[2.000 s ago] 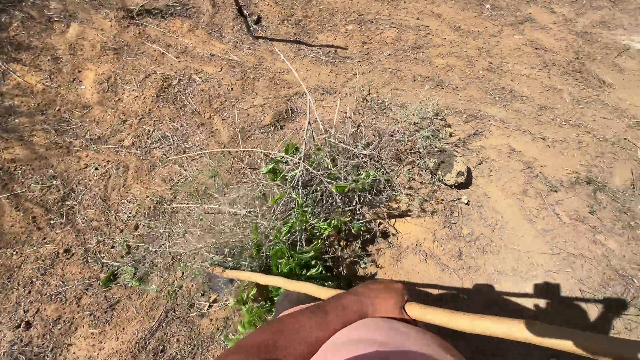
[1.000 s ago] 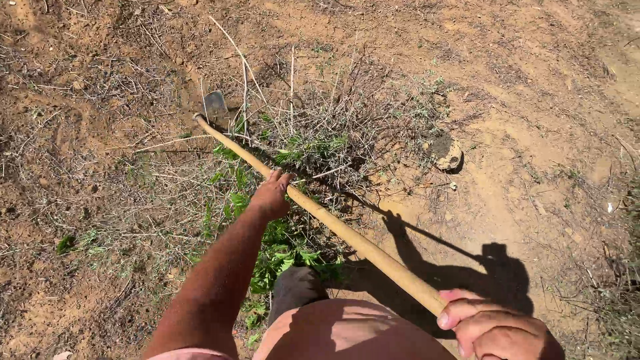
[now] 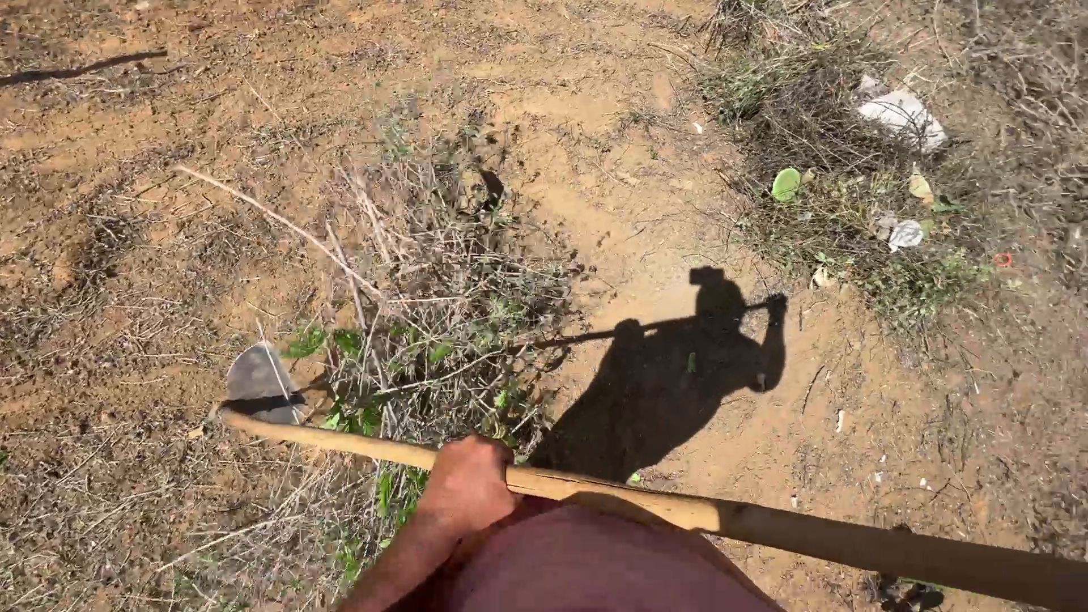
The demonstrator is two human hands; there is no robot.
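My left hand point(image 3: 473, 483) is closed around the middle of a long wooden hoe handle point(image 3: 620, 497), which runs from the left down to the lower right edge. At its left end the hoe's flat metal blade point(image 3: 259, 382) sits at the ground, just left of a heap of dry twigs and green leaves point(image 3: 450, 331). A thin pale stalk lies across the blade. My right hand is out of view; the handle's near end passes beyond the right edge.
Dry brush point(image 3: 807, 110) with a pale crumpled scrap point(image 3: 905, 119) and a green cactus pad point(image 3: 786, 184) lies at the upper right. A dark stick point(image 3: 85, 68) is at the upper left. My shadow falls on bare soil right of the heap.
My right hand, on the handle's near end one second ago, has gone out of view. The handle now slants less steeply. The view has shifted to the right.
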